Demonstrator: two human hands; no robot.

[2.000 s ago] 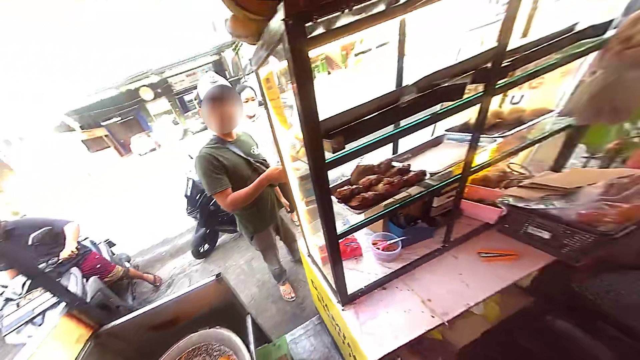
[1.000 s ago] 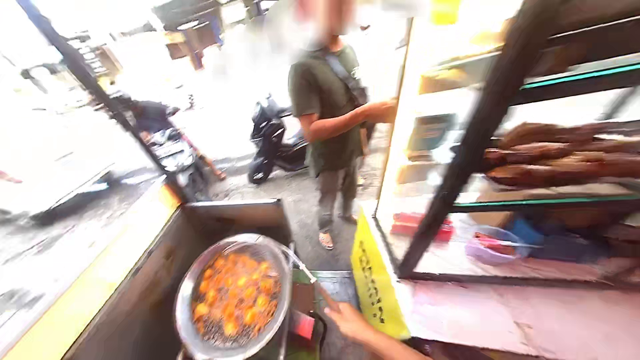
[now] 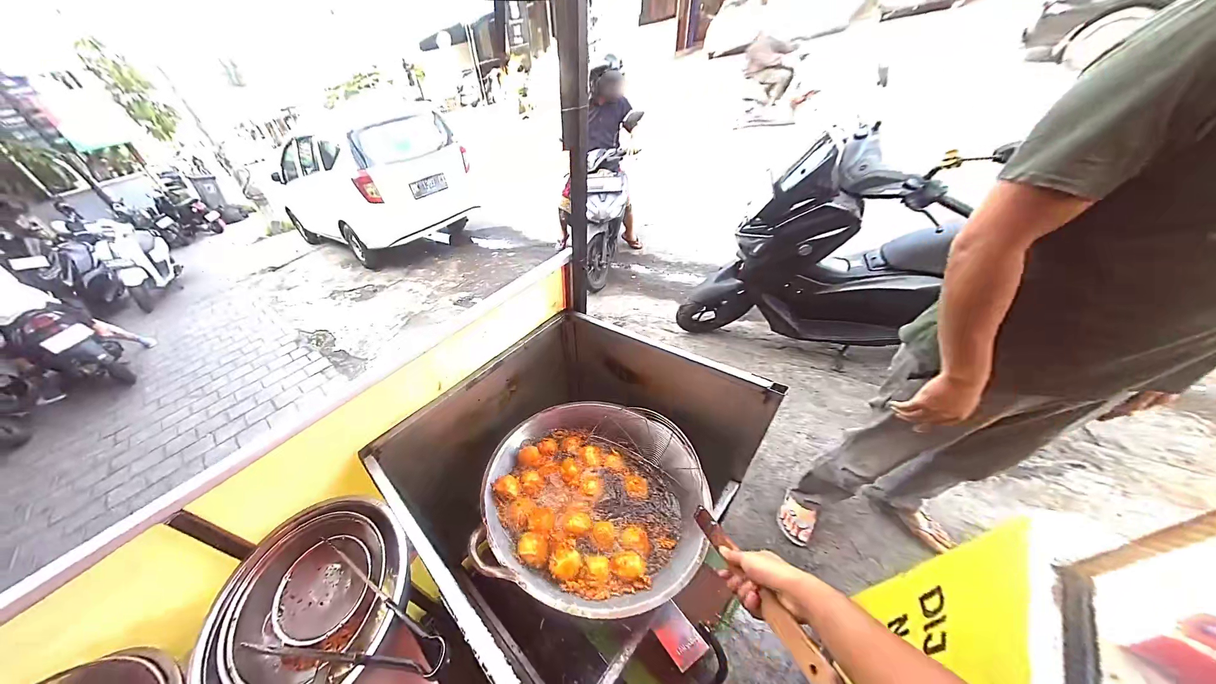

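My right hand (image 3: 765, 587) is closed around the wooden handle (image 3: 796, 638) of a wire-mesh skimmer, to the right of a wide metal wok. The skimmer's mesh basket (image 3: 655, 437) lies against the back right of the wok (image 3: 698, 560). Several round orange-brown pieces of food (image 3: 577, 521) fry in bubbling oil in the wok, mostly at its left and front. My left hand is not in view.
Metal guards (image 3: 665, 370) stand behind the wok. Stacked metal basins (image 3: 223, 608) with tongs (image 3: 332, 654) sit at lower left. A person (image 3: 1111, 228) stands at right, near a black scooter (image 3: 836, 285). A yellow banner (image 3: 988, 579) hangs at lower right.
The view has swung left from the glass display case to the wok. My right hand was out of view two seconds ago and held the handle one second ago. The standing person's arm has lowered.
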